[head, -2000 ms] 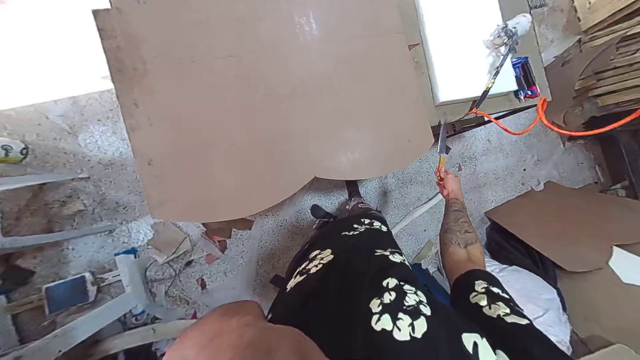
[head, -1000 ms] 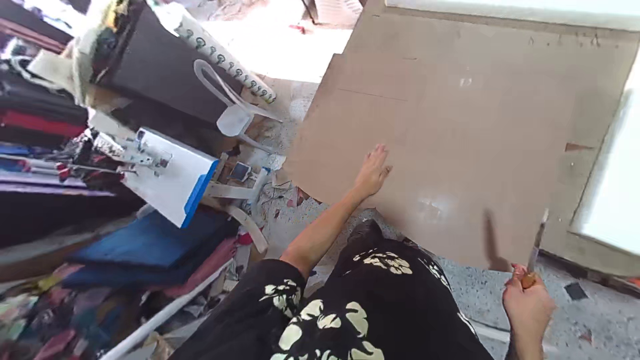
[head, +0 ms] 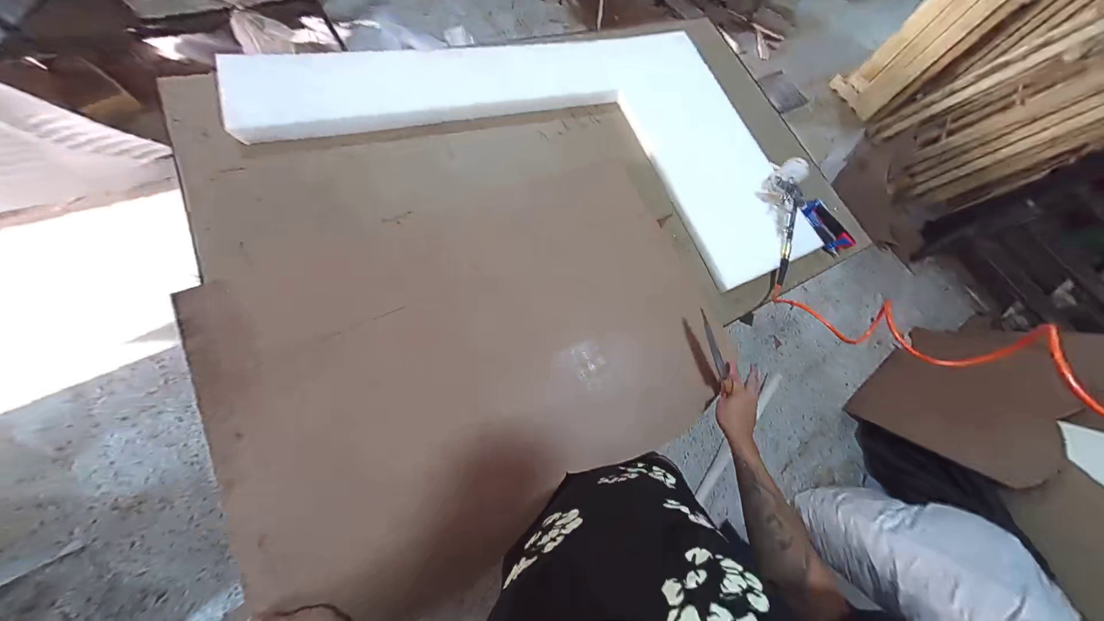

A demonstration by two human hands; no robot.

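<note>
My right hand grips a knife by its handle, at the right edge of a large brown sheet. The long narrow blade points up and slightly left over the sheet, and its shadow falls beside it. The sheet has a faint line on its surface and lies on a wider board. White foam pieces form an angled strip along the far and right sides of that board. My left hand cannot be made out; a small rounded brown shape at the bottom left edge is too cut off to name.
A spray gun rests by the foam's right end, its orange coiled hose running right. Beside it lies a blue and red tool. Wooden slats are stacked at the upper right. Brown sheet pieces and a grey-white bundle lie at right.
The view has swung strongly. My left hand, spread over the brown sheet one second ago, is no longer discernible. The knife stays in my right hand.
</note>
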